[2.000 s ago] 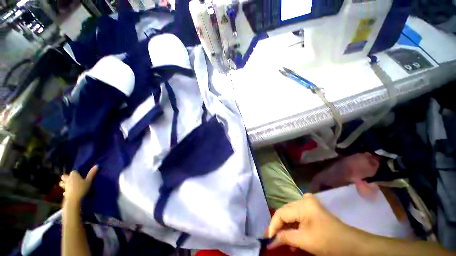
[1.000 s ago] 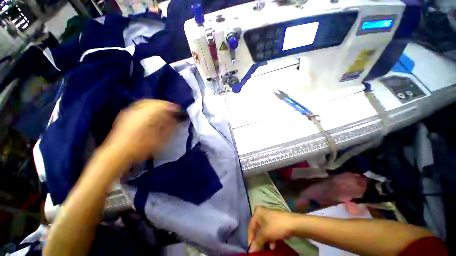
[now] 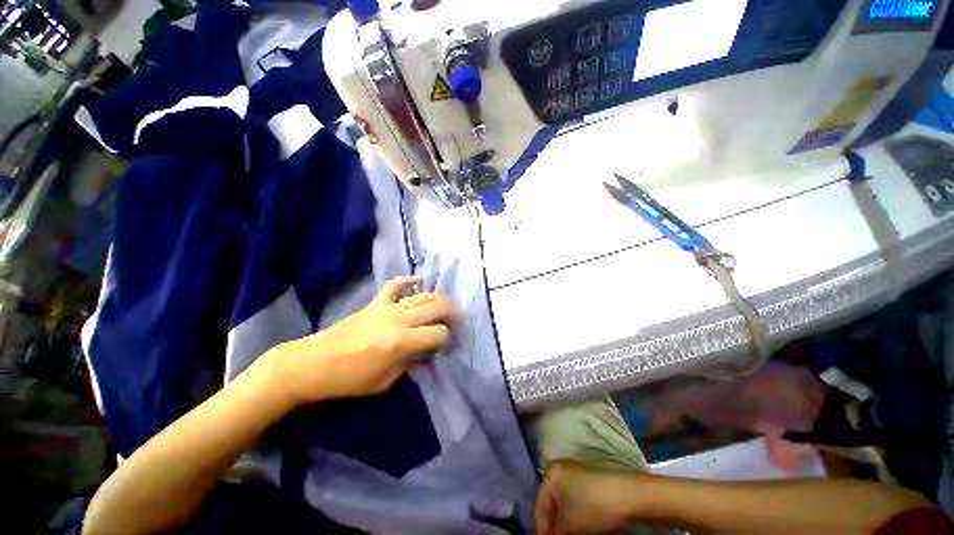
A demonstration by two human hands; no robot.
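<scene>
The garment, navy with pale grey and white panels (image 3: 314, 209), lies in a large heap left of and under the sewing machine head (image 3: 418, 99). Its long pale edge runs from the needle area (image 3: 466, 199) down towards me. My left hand (image 3: 403, 334) lies on the pale grey fabric in front of the needle, fingers bent and slightly spread; I cannot tell if it pinches cloth. My right hand (image 3: 586, 499) is low at the bottom edge of the picture, partly cut off, closed at the garment's near edge; its fingertips are hidden.
Blue-handled thread snips (image 3: 669, 225) lie on the white table (image 3: 586, 303) right of the needle, tied to a cloth strip (image 3: 748, 313). A measuring tape (image 3: 649, 350) runs along the table's front edge. My lap and other fabric show below.
My left hand has moved from the far left onto the pale fabric before the needle. The navy part has been turned over the grey. The machine appears larger and closer. My right hand remains low.
</scene>
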